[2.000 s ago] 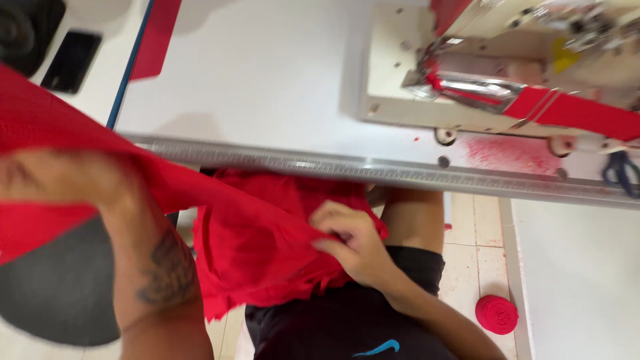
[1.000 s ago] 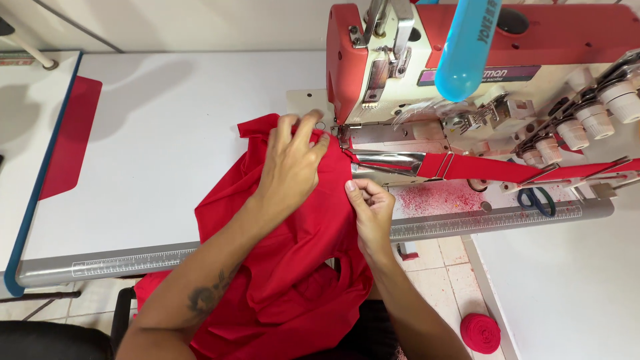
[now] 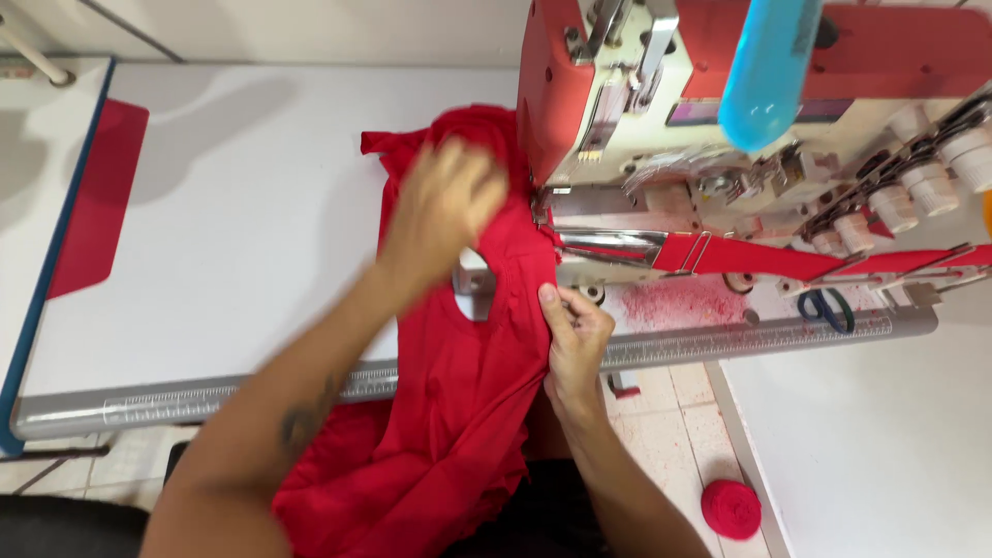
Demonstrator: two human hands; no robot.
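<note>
A red fabric garment (image 3: 473, 387) runs from my lap over the table edge to the needle area of an industrial sewing machine (image 3: 620, 101). Its right edge lies under the presser foot (image 3: 540, 205). My left hand (image 3: 449, 205), blurred, is over the upper part of the cloth; whether its fingers grip is unclear. My right hand (image 3: 575, 333) pinches the garment's edge between thumb and fingers, just below the metal binder folder (image 3: 612, 244). A red fabric strip (image 3: 744, 256) runs from the right into that folder. An oval opening in the garment shows the white surface beneath.
Green-and-blue-handled scissors (image 3: 828, 310) lie by the ruled grey table edge (image 3: 744, 341), near red lint (image 3: 682, 304). A blue object (image 3: 767, 77) hangs before the machine. A red fabric roll (image 3: 731, 509) rests on the tiled floor. A flat red piece (image 3: 101, 198) lies at left.
Two seconds ago both hands held the red cloth over my lap; one second ago it was at the machine. Since then my left hand has lifted or shifted, and the oval opening has come into view.
</note>
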